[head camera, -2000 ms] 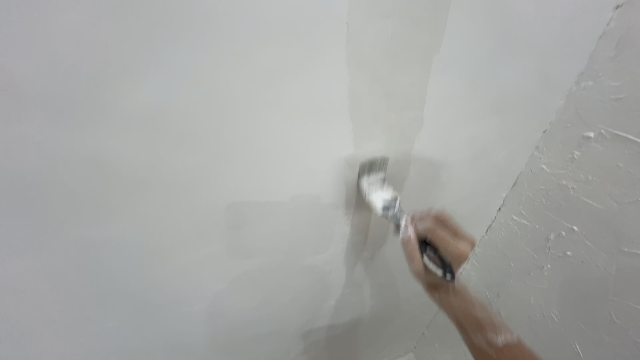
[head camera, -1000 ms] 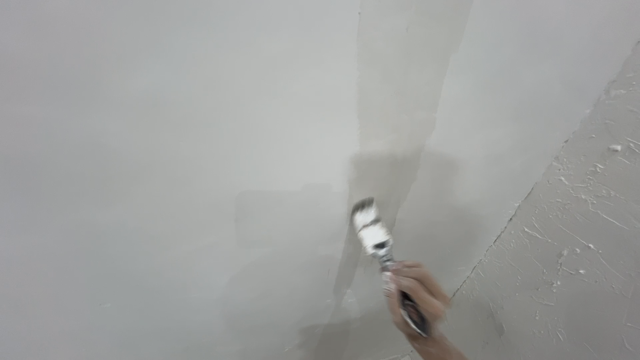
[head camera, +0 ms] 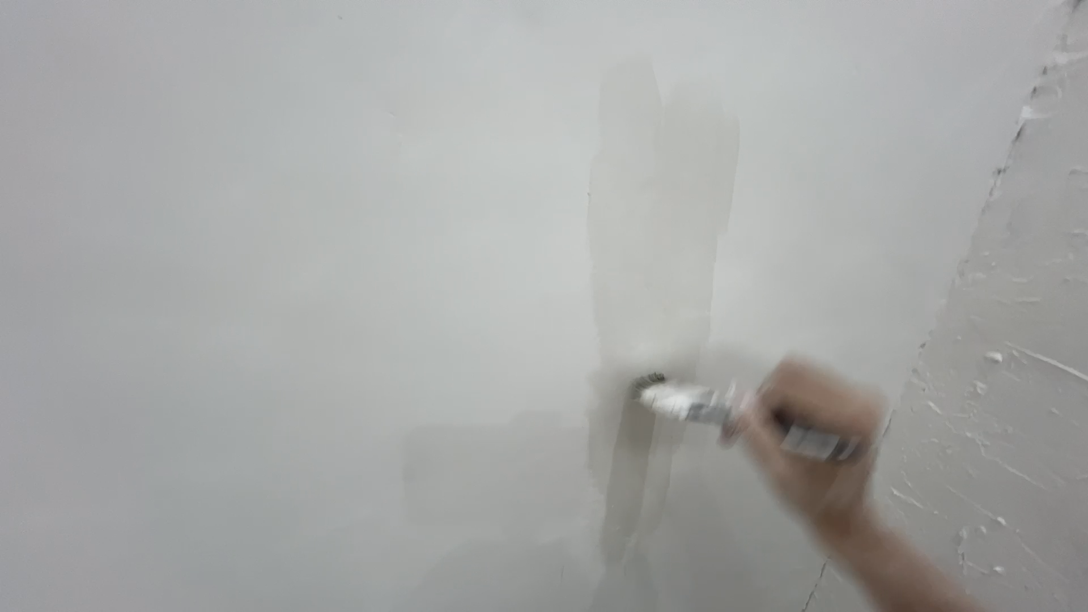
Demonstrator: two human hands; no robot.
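My right hand (head camera: 820, 433), blurred by motion, comes in from the lower right and is closed around the dark handle of a paintbrush (head camera: 688, 403). White paint or filler coats the brush, and its dark bristle tips point left against a pale wall (head camera: 340, 255). Above the tips runs an upright strip of damp-looking, greyer coating (head camera: 659, 229) with rounded upper ends. A darker streak (head camera: 629, 484) continues below the bristles. My left hand is out of view.
A rougher grey surface (head camera: 1003, 442) with white ridges and specks lies at the right, past a slanting, uneven edge. Faint shadows fall on the lower part of the wall.
The brush has turned from pointing steeply up and left to lying nearly level. The view has shifted, and the upper ends of the grey strip now show.
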